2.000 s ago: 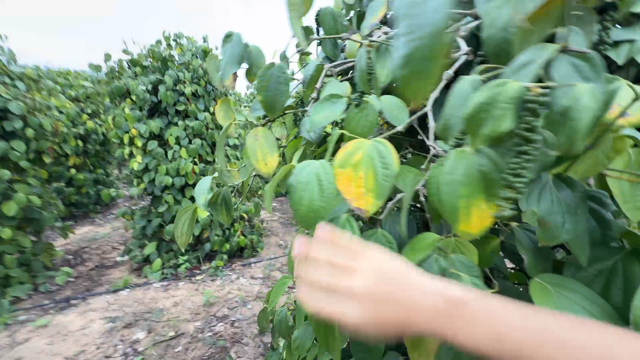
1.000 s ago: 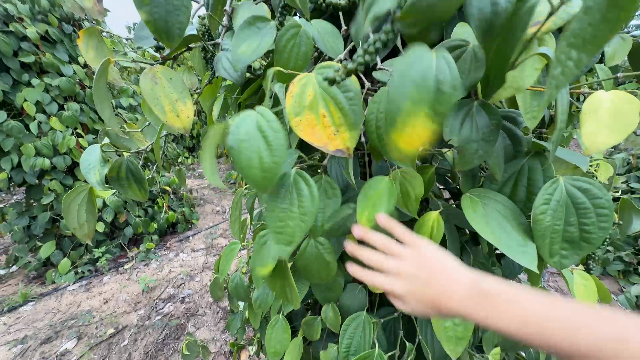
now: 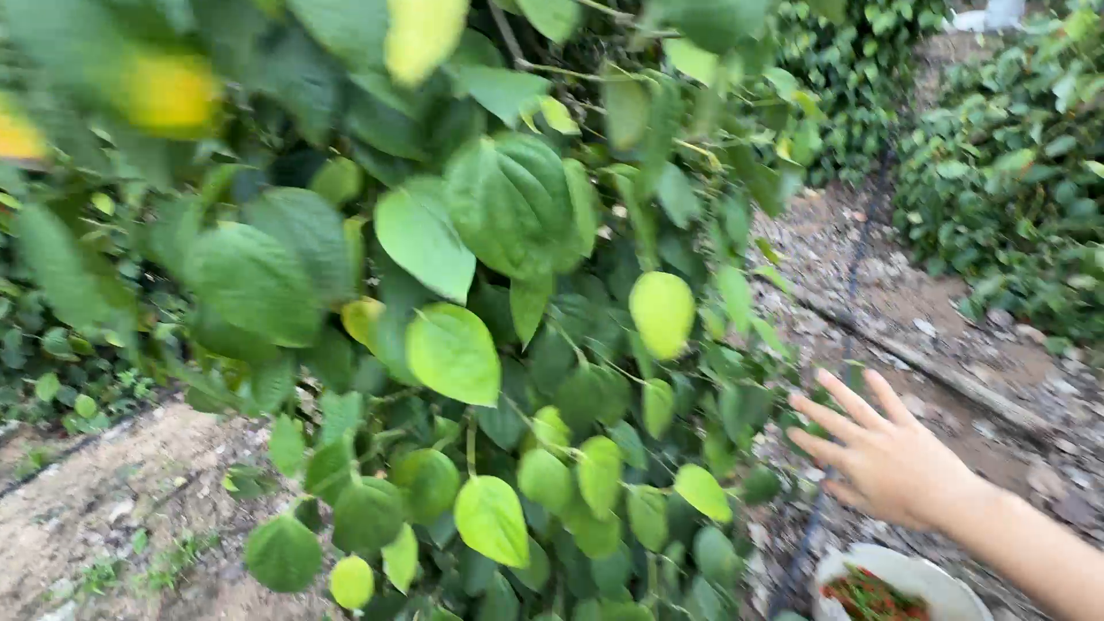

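Note:
My right hand (image 3: pixel 888 457) reaches in from the lower right with its fingers spread and nothing in them. Its fingertips are beside the right edge of a leafy pepper vine (image 3: pixel 509 207); whether they touch it I cannot tell. Green heart-shaped leaves, some of them yellow-green, fill the middle of the view, and those at the upper left are blurred. Below my hand stands a pale bucket (image 3: pixel 953 595), cut off by the bottom edge, with small red and green pieces (image 3: pixel 875 595) inside. My left hand is out of the frame.
A thin dark hose (image 3: pixel 854 276) runs along the ground, and a wooden pole (image 3: pixel 931 371) lies near it among dry leaves. More vines (image 3: pixel 1009 190) grow at the right. Bare soil (image 3: pixel 112 509) shows at the lower left. A whitish object (image 3: pixel 987 17) is far off at the top right.
The view has swung far to the right and down, bringing the bucket into sight. My right hand has moved from in front of the vine's leaves to its right side, its fingers still spread.

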